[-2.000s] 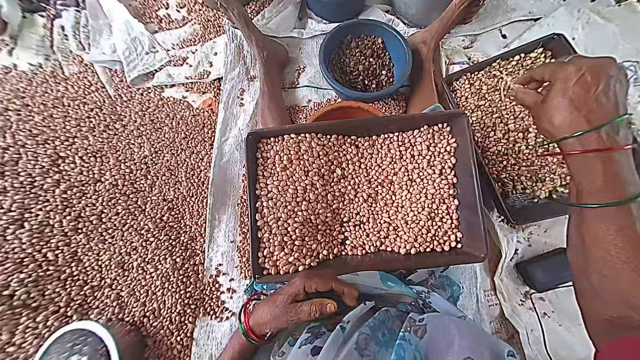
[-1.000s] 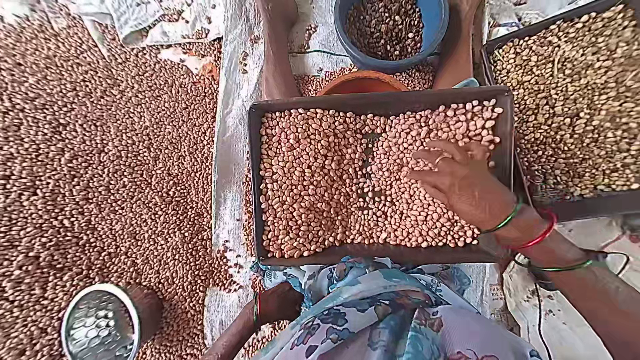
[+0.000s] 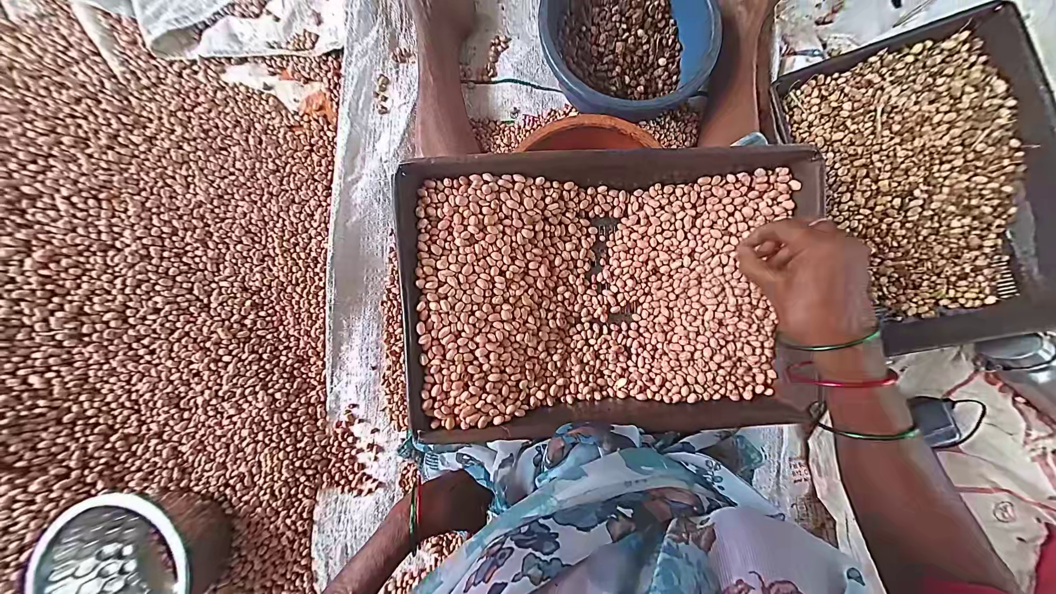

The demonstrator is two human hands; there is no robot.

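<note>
A dark rectangular tray (image 3: pixel 610 165) rests across my lap, filled with pinkish-brown nuts or beans (image 3: pixel 495 289) that part along the middle, where some slots of its bottom show. Above the tray's right side is my right hand (image 3: pixel 813 276), fingertips pinched together; whether something small is between them I cannot tell. It wears green and red bangles. My left hand (image 3: pixel 462 502) lies low by the patterned cloth on my lap, its fingers partly hidden. A second dark tray (image 3: pixel 957 326) at the right holds paler, mixed pieces.
Beyond the lap tray are a blue bowl (image 3: pixel 709 49) of darker pieces and an orange bowl (image 3: pixel 587 128), between my legs. A broad heap of nuts or beans (image 3: pixel 165 247) covers the left, beside white sacking (image 3: pixel 367 165). A metal container (image 3: pixel 111 544) stands at lower left.
My right hand was over the second tray, then among the pieces in the lap tray, and is now raised above that tray's right side. My left hand has moved down from the tray's near edge.
</note>
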